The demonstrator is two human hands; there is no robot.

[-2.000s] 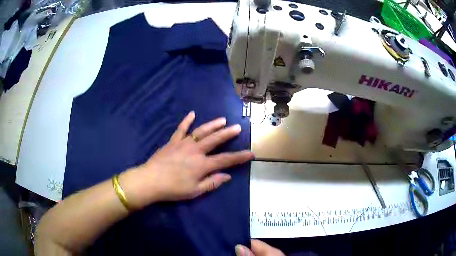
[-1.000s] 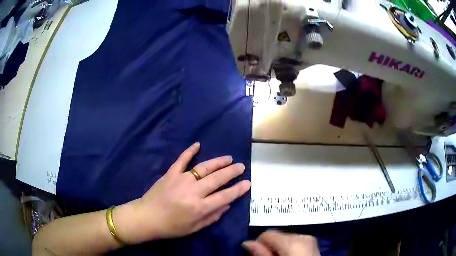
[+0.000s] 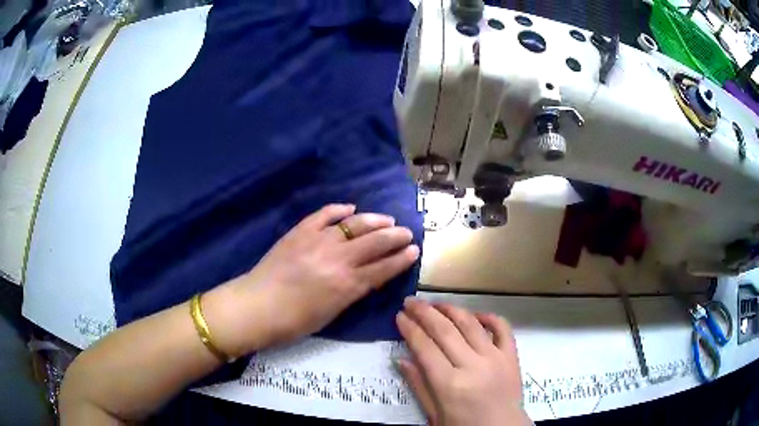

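A navy garment panel (image 3: 250, 158) lies flat on the white table, its right edge running under the needle area of the white HIKARI sewing machine (image 3: 499, 91). My left hand (image 3: 333, 266), with a ring and a gold bracelet, lies flat on the panel near its right edge, below the presser foot (image 3: 423, 202). My right hand (image 3: 462, 358) is at the panel's lower right corner, fingertips at the cloth edge; whether it pinches the cloth is hidden. The panel's lower edge lies on the table above the printed ruler scale (image 3: 324, 389).
Blue-handled scissors (image 3: 709, 341) and a thin dark metal rod (image 3: 634, 333) lie on the right. A dark red and black scrap bundle (image 3: 603, 229) sits under the machine arm. A pale wooden board (image 3: 42, 125) and cloth heaps are at the left.
The panel has moved away from me, and its lower edge now shows on the table. My right hand has come up from the front edge onto the table beside my left hand.
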